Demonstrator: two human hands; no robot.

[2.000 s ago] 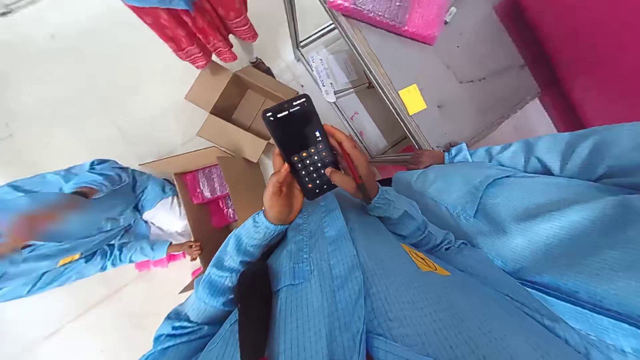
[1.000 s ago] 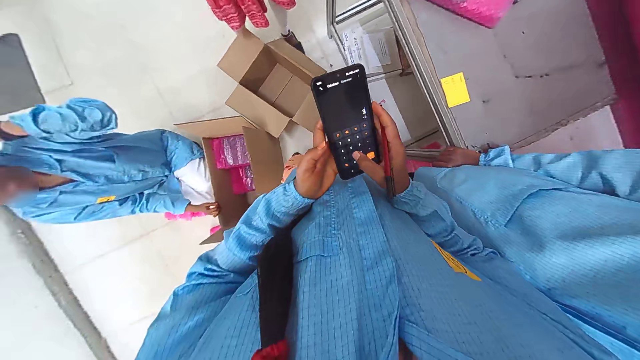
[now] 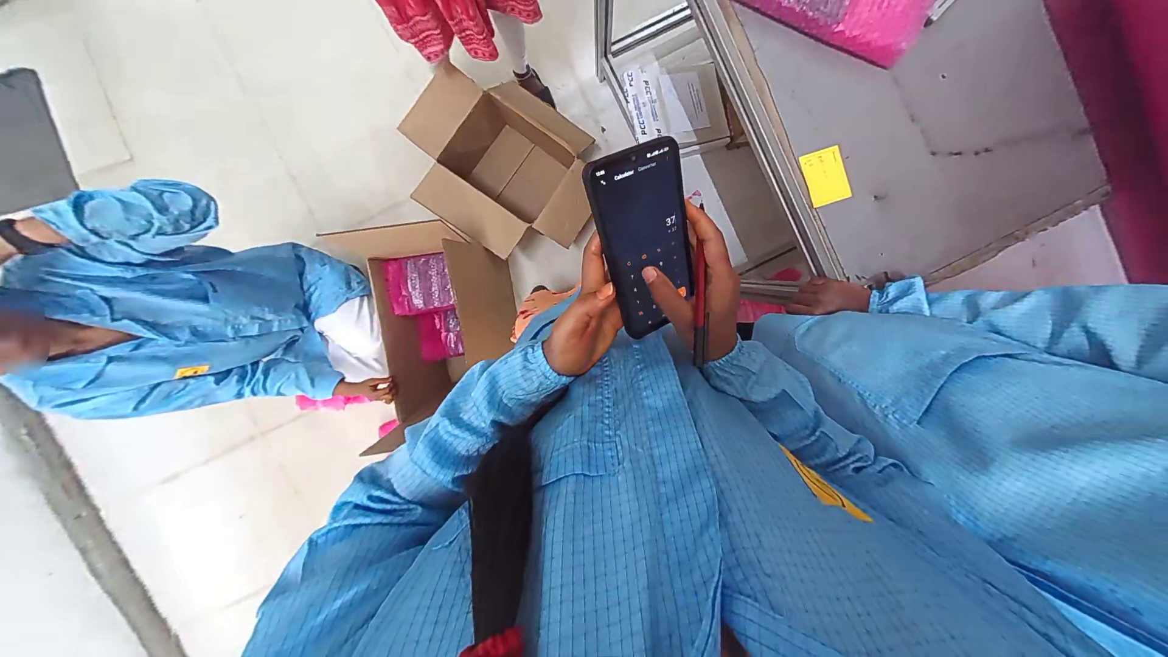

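A black smartphone (image 3: 639,237) showing a calculator is held upright in front of my chest. My left hand (image 3: 589,319) grips its left edge and lower corner. Around the right edge is my right hand (image 3: 707,292), its thumb over the keypad on the screen. A slim red and black pen (image 3: 700,301) is tucked in the right hand, alongside the phone. Both hands come out of blue checked sleeves. The phone hides part of the palms and some fingers.
An open cardboard box (image 3: 502,164) stands on the floor; another box (image 3: 484,301) holds pink bubble-wrapped packs (image 3: 424,283). A person in blue (image 3: 182,319) touches it. Another person's hand (image 3: 830,297) rests by the metal-edged table (image 3: 967,119), which bears a yellow note (image 3: 825,176).
The right thumb has moved over the phone's keypad. Both hands have kept hold of the phone. The view has shifted.
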